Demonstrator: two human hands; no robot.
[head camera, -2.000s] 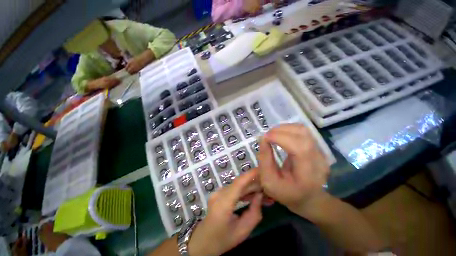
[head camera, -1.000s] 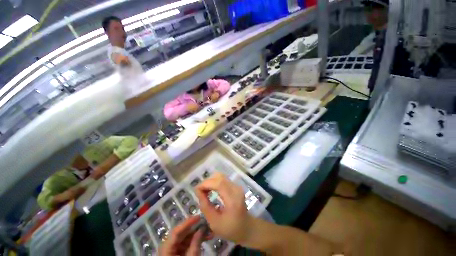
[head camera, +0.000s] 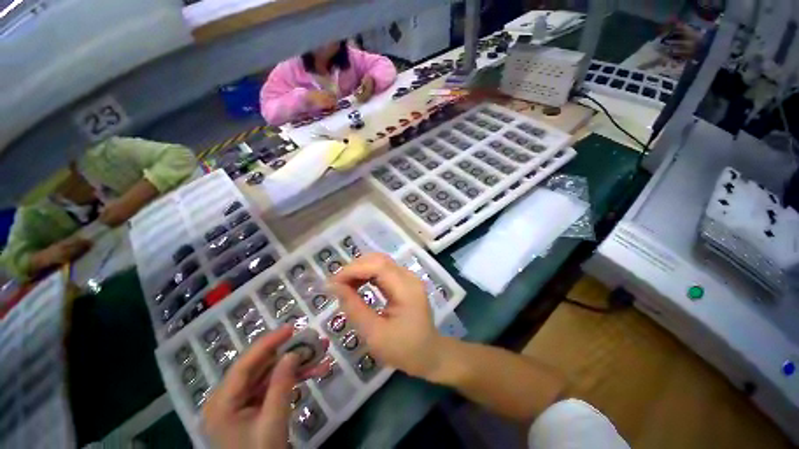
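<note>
My left hand (head camera: 254, 390), bare, holds a round housing (head camera: 302, 352) with a silver-grey rim between thumb and fingers, over the front part of the white blister tray (head camera: 180, 412). My right hand (head camera: 385, 316) is just right of it, above the tray, with thumb and index fingertips brought together. Whether something tiny is between those fingertips cannot be told. The tray's pockets hold several round parts each. A translucent sheet (head camera: 431, 279) lies at the tray's right end.
Dark-parts tray (head camera: 188, 219) with a red marker piece (head camera: 218, 293) behind left. Stacked parts trays (head camera: 438, 230) behind right, beside a plastic bag with white sheets (head camera: 526, 237). White machine (head camera: 648, 263) at right. Two people work across the bench, one in pink (head camera: 298, 92), one in light green (head camera: 131, 175).
The view has swung rightward since the first frame and tilted down since the second. The housing in my left hand now shows clearly, and my hands are a little apart.
</note>
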